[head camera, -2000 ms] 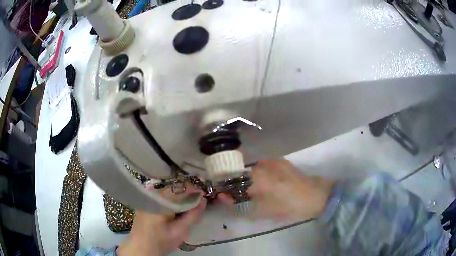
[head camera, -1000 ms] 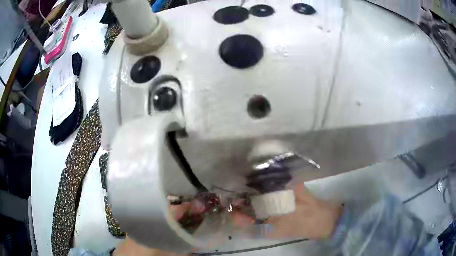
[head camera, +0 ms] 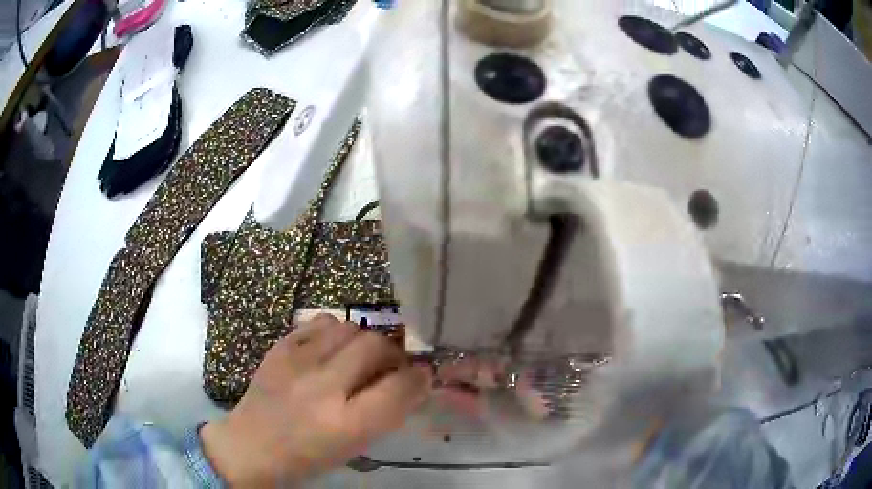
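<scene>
The white sewing machine head (head camera: 765, 181) fills the right half of the view. Its curved take-up lever guard (head camera: 660, 287) hides most of the needle area. Patterned fabric pieces (head camera: 250, 320), dark with gold-brown specks, lie left of the head and reach behind it. My left hand (head camera: 330, 396) is at their front edge, left of the needle area, with fingers bent; whether it grips fabric is unclear. My right hand (head camera: 478, 387) is mostly hidden behind the guard; only blurred fingers show, and I cannot tell what they hold.
A long patterned strip (head camera: 158, 248) lies on the white table (head camera: 57, 287) at the left. Behind it is a black bundle with white paper (head camera: 143, 115). A patterned and black cut stack (head camera: 292, 24) and a pink-red item (head camera: 141, 16) lie at the back.
The view has shifted left, so the machine head stands further right. More patterned fabric and my left hand now show left of the head. My right hand is more hidden behind the guard.
</scene>
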